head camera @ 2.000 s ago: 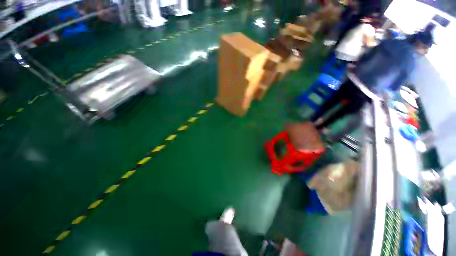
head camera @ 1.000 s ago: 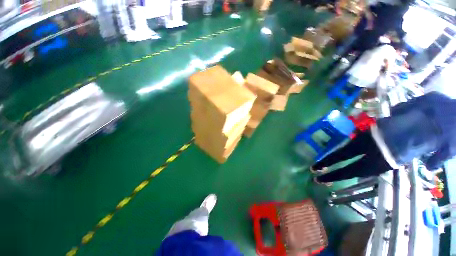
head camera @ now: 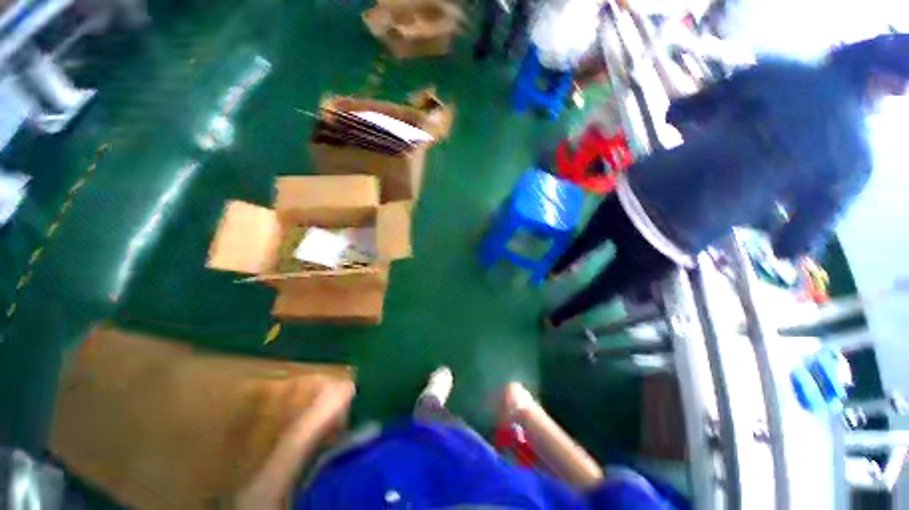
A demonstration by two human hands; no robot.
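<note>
My left hand (head camera: 321, 403) is a blurred shape at the lower left, over the edge of a large closed brown carton (head camera: 169, 413); whether it touches the carton is unclear. My right hand (head camera: 528, 410) appears small and blurred at the bottom centre, below a blue sleeve. No held object can be made out in either hand. An open brown carton (head camera: 329, 301) stands ahead on the green floor, with pale flat items inside.
Another carton (head camera: 364, 169) holds upright flat sheets. A blue stool (head camera: 543, 204) and red stool or crate (head camera: 595, 159) stand right of the aisle. A person in dark clothes (head camera: 748, 149) leans over the metal-edged line (head camera: 703, 398). Red plastic (head camera: 513, 443) shows beside my right hand.
The view has moved forward along the aisle. The carton stack is now at the lower left, the open cartons are closer, and both my hands have come into view. The trolley has left the view.
</note>
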